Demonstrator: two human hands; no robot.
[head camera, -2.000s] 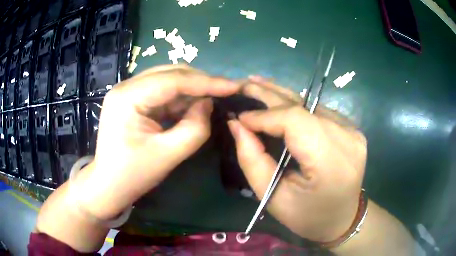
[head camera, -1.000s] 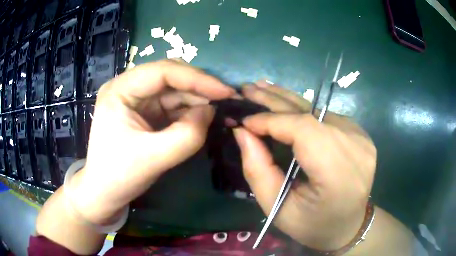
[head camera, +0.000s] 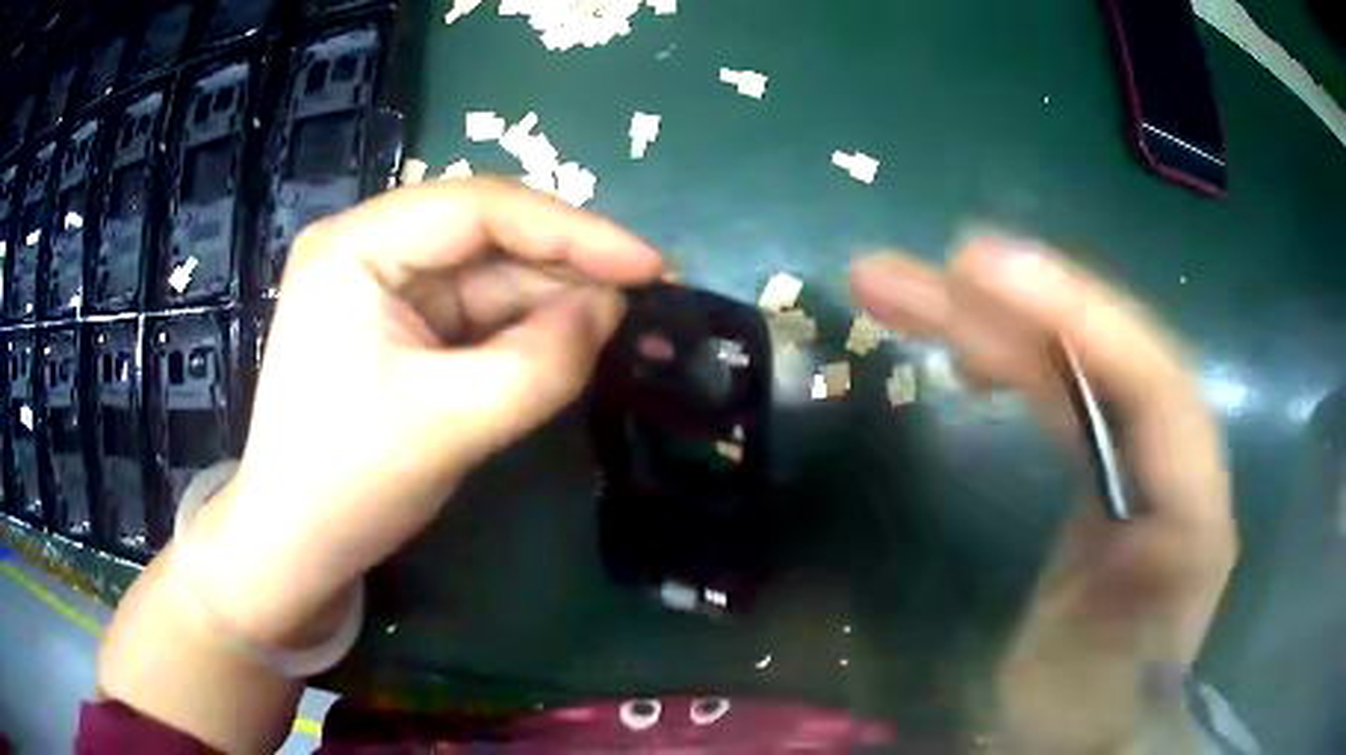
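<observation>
A black plastic phone housing (head camera: 682, 487) is held upright in front of me by its upper left corner. My left hand (head camera: 428, 354) pinches that corner between thumb and fingers. Small pale spots show on the housing. My right hand (head camera: 1092, 398) is off to the right, blurred and apart from the housing. It holds the tweezers (head camera: 1092, 428), of which only a short dark length shows. Cream-white tabbed pads (head camera: 568, 21) lie loose on the green mat, in a pile at the top and scattered behind the housing.
A black blister tray (head camera: 166, 307) with rows of housings lies at the left, a white pad on one of them. A dark phone with a pinkish edge (head camera: 1177, 103) lies at the upper right. The green mat (head camera: 945, 89) is under the work.
My right hand has let go of the housing and moved right, turning the tweezers with it. My left hand keeps its hold. The housing and the pads behind it are now more exposed.
</observation>
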